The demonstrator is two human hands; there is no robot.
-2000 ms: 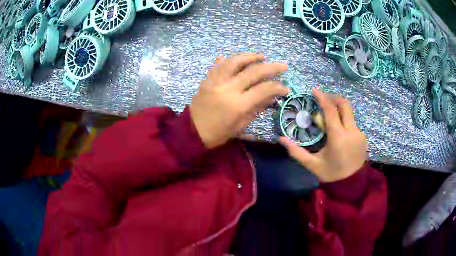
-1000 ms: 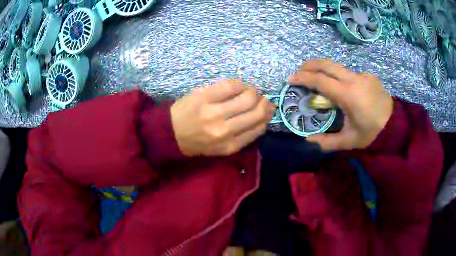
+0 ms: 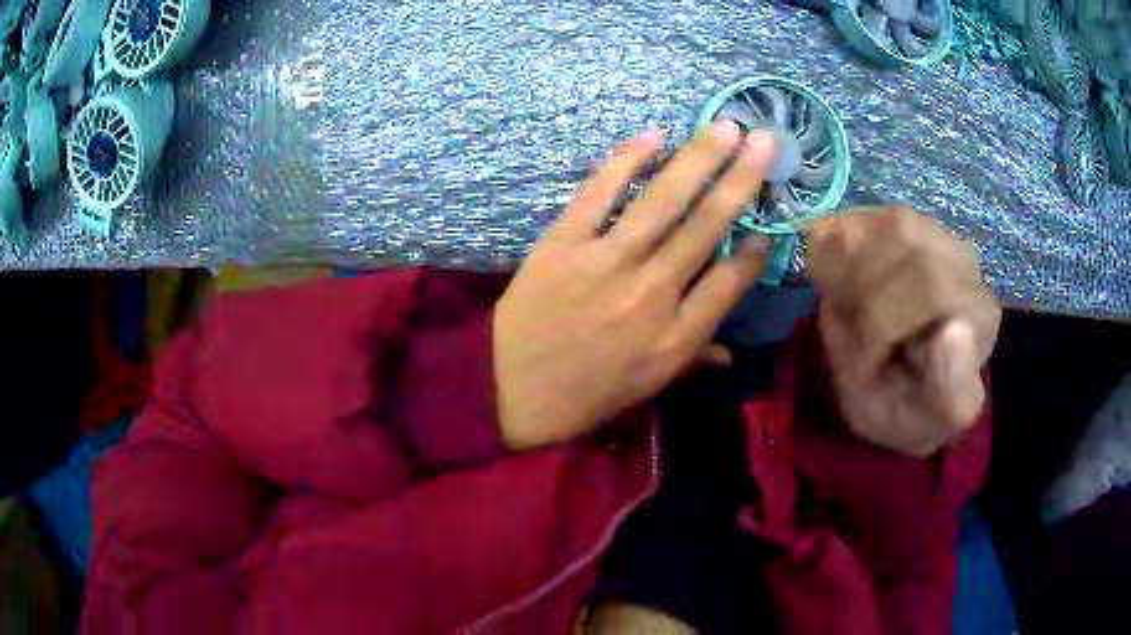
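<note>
An open teal fan head (image 3: 819, 155) lies on the silvery sheet near the front edge, its grey blades and round hub showing and no grille over them. Its short stub points toward me. My left hand (image 3: 633, 285) reaches over its left side, fingers extended and slightly apart, fingertips at the hub. My right hand (image 3: 912, 329) is curled into a fist just below and right of the ring. It is blurred, and whether it holds something is hidden.
Fans with grilles fitted (image 3: 104, 149) are heaped at the left. Another open fan head (image 3: 895, 27) lies at the top right, beside a pile of teal grilles (image 3: 1085, 149). The silvery sheet's (image 3: 496, 112) front edge runs just beyond my sleeves.
The fan head was between my hands with its stub toward the left; now it lies further forward, stub toward me. My left hand has spread over it; my right hand has left the ring.
</note>
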